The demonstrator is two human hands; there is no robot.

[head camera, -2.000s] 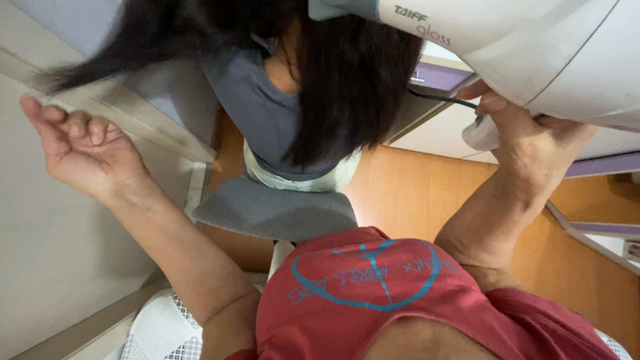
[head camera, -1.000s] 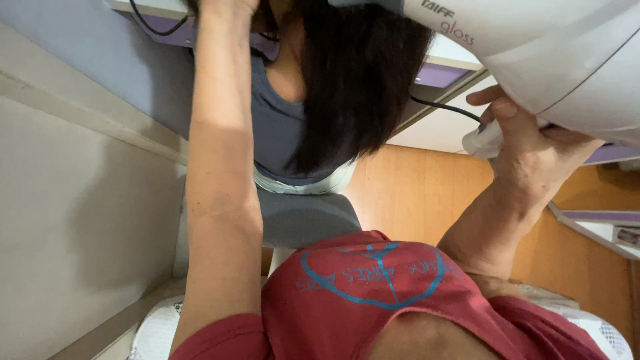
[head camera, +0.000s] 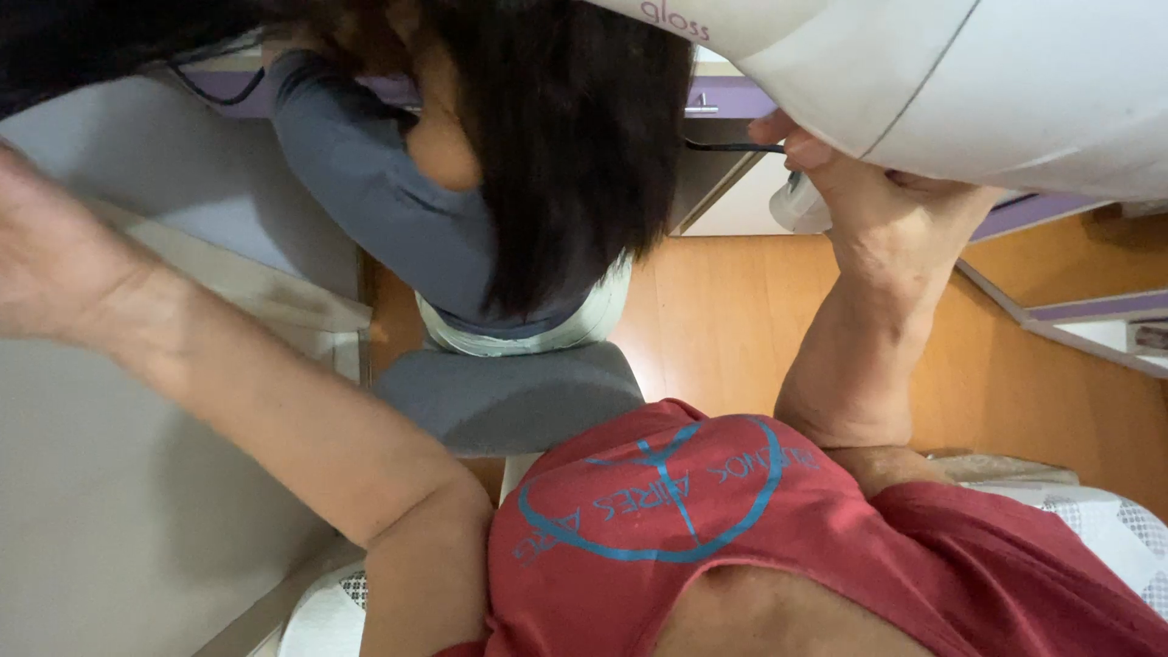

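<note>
My right hand (head camera: 876, 192) grips the handle of a white Taiff hair dryer (head camera: 949, 82) at the upper right, its body large and close to the camera. A dark cord runs from the handle area. In front of me a seated person in a grey top (head camera: 383, 201) has long dark hair (head camera: 566, 146) hanging down the back. At the left edge is my left hand (head camera: 46, 246), its fingers cut off by the frame. A lock of dark hair (head camera: 119, 46) stretches out to the upper left above it; whether my fingers touch it is not visible.
The person sits on a grey chair (head camera: 511, 401). Purple-edged furniture with a drawer handle (head camera: 701, 109) stands beyond. A pale wall (head camera: 82, 474) is close on the left. Wooden floor (head camera: 721, 319) lies between the chair and my right arm, with a low purple-edged shelf (head camera: 1095, 310) at right.
My left hand was at the left, went up to the person's hair, and is now back out at the left edge. The dryer stays in my right hand at the upper right.
</note>
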